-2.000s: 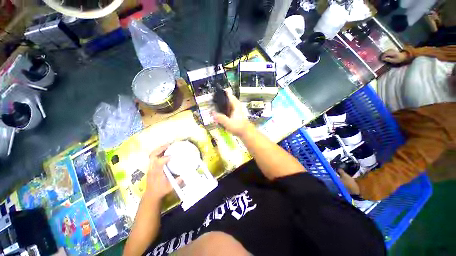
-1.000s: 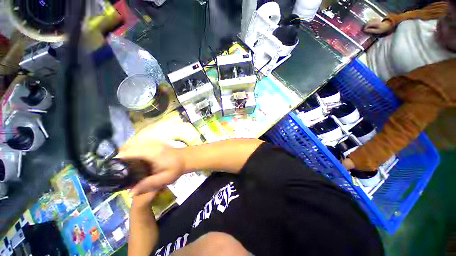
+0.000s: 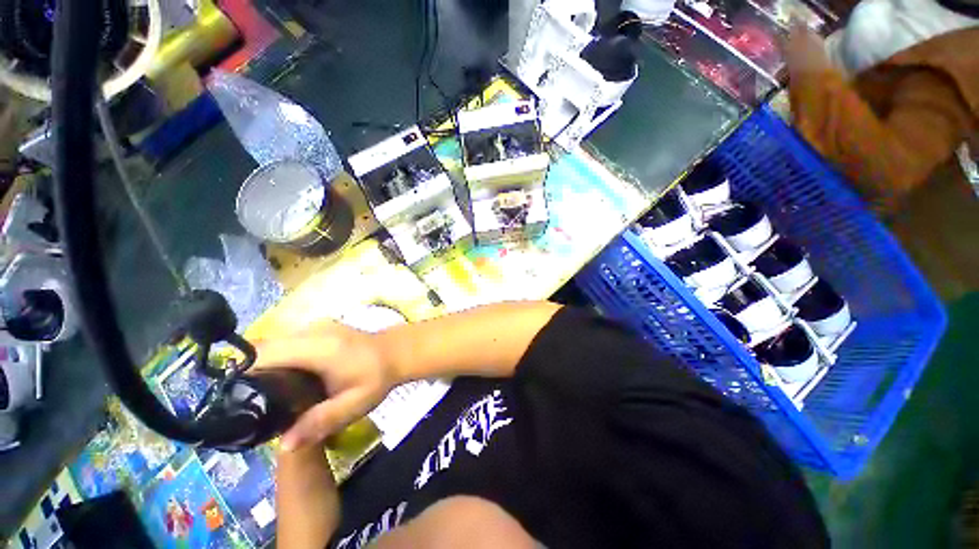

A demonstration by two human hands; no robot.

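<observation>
My right hand (image 3: 338, 375) is closed around the thick black electric screwdriver (image 3: 281, 399), held over the work at the bench's near edge. Its black cord loops up at the left. The white housing (image 3: 417, 411) shows only in part below my right forearm, on the yellow fixture (image 3: 356, 442). My left hand is hidden behind my right hand and the screwdriver; only the left forearm shows. The screwdriver's tip is hidden too.
Two screw feeders (image 3: 502, 172) stand behind my forearm. A round tin (image 3: 290, 206) and clear plastic bags (image 3: 274, 123) are behind left. White units (image 3: 32, 311) stand far left. A blue crate (image 3: 859, 429) with several units is at right, beside a person in brown sleeves (image 3: 891, 118).
My right hand has swung from the feeders to the left, over the housing, with the screwdriver. The other person's arm has drawn back out of the crate.
</observation>
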